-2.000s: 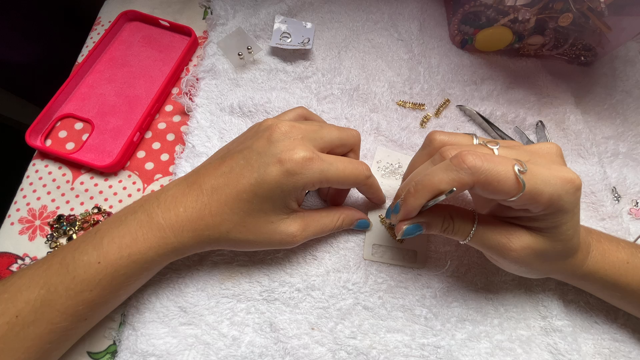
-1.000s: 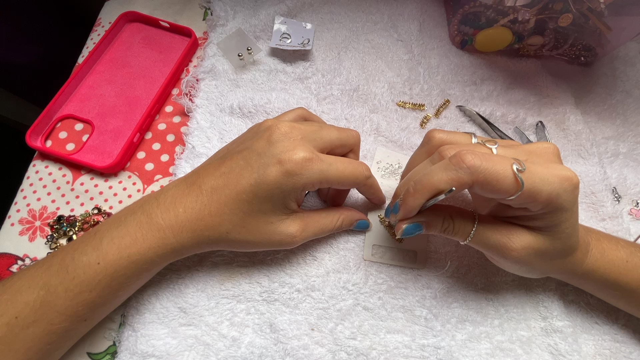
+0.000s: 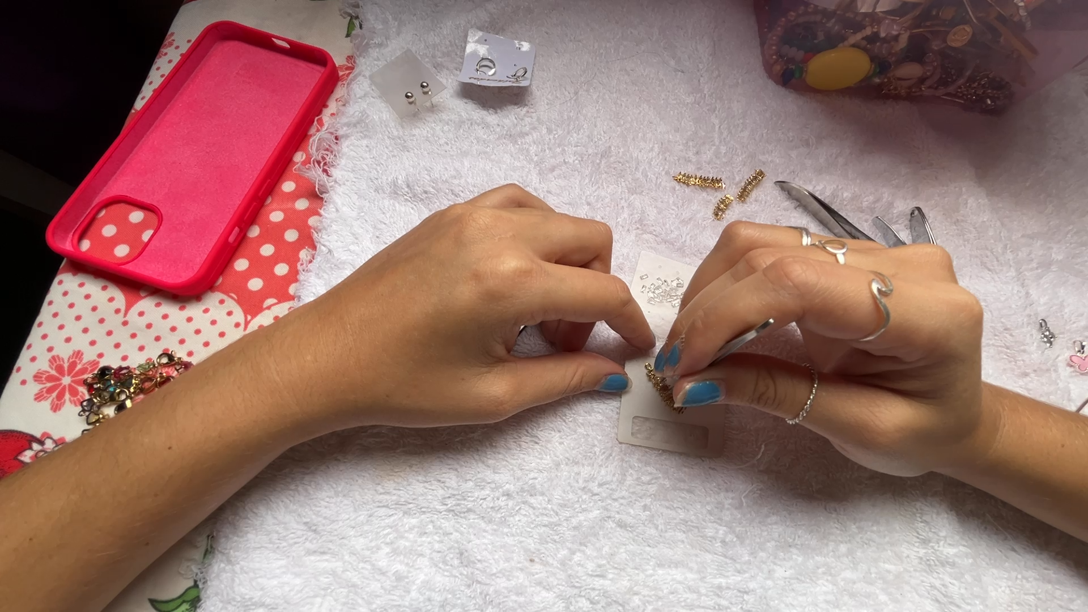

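A pale card [image 3: 637,429] lies on the white towel between both hands. Small clear stones [image 3: 664,291] are heaped on its upper part. My left hand [image 3: 501,314] rests at the card's left edge, index finger and thumb apart, with nothing visible between them. On the card sits a gold jewelry piece [image 3: 663,388], partly hidden under the fingertips of my right hand [image 3: 837,340]. That hand, wearing several silver rings, pinches a thin metal tool [image 3: 746,340], likely tweezers, whose tip is hidden. Several similar gold pieces [image 3: 699,181] lie beyond the card.
Metal tools [image 3: 823,211] lie behind my right hand. At the back right stands a translucent container of beaded jewelry [image 3: 884,76]. Earring cards [image 3: 498,59] lie at the back. A pink phone case [image 3: 191,161] and colorful charms [image 3: 132,387] are at left, silver charms [image 3: 1046,332] at far right.
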